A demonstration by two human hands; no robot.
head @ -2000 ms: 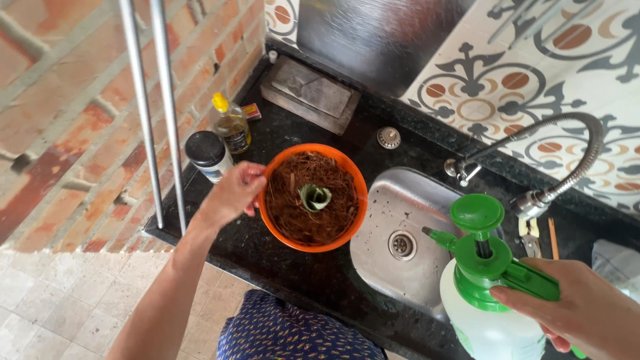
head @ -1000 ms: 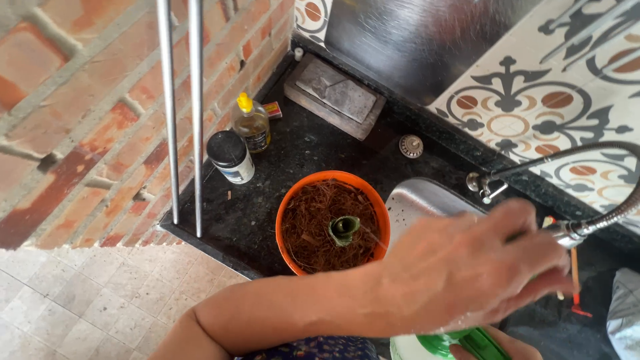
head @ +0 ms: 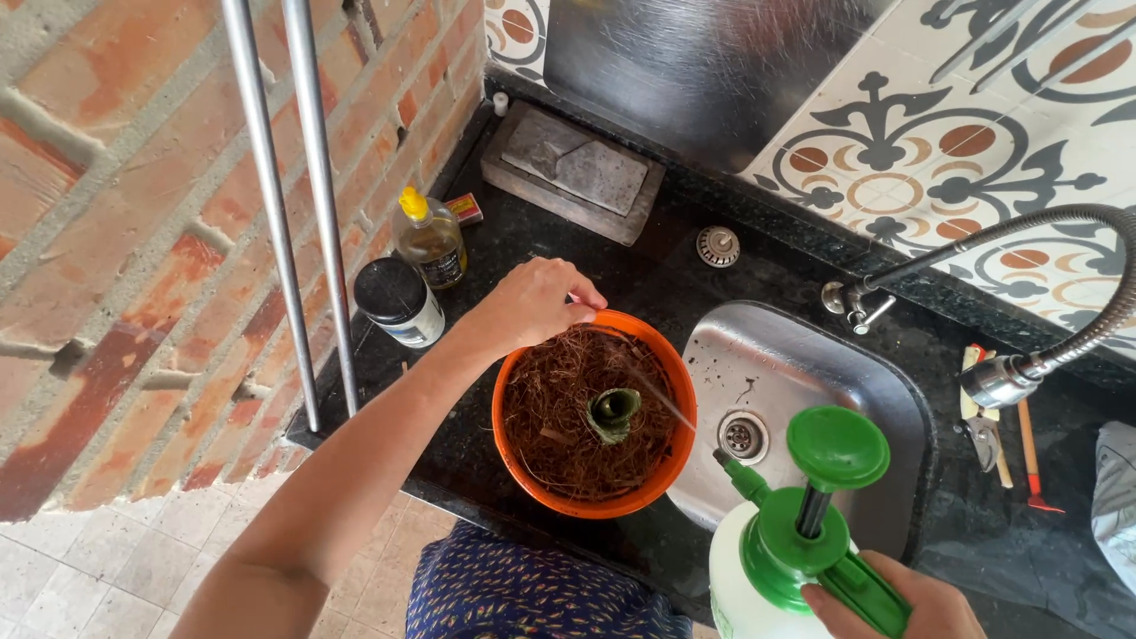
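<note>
My left hand [head: 548, 302] grips the far rim of an orange plastic pot [head: 679, 444] between thumb and fingers. Brown coconut fibre [head: 559, 426] fills the pot, and a small rolled green leaf [head: 614, 414] stands up in it, right of the middle. At the lower right, my right hand [head: 896, 599] holds the green handle of a pump pressure sprayer [head: 803, 532] with a whitish tank. The sprayer's nozzle points at the pot, and a thin stream of liquid runs from it across the fibre.
Behind the pot stand a black-lidded jar [head: 399, 302], a yellow-capped bottle [head: 430, 240], a matchbox [head: 464, 209] and a stone block in a tray [head: 572, 173]. Right are a steel sink [head: 825, 355], a drain strainer [head: 717, 247], a flexible faucet [head: 1003, 377], pruning shears [head: 983, 435] and an orange-handled tool [head: 1029, 444].
My left hand, over the sprayer and sink a second ago, is back at the pot, now on its far rim. The stream crosses the pot, and the sprayer is in fuller view again.
</note>
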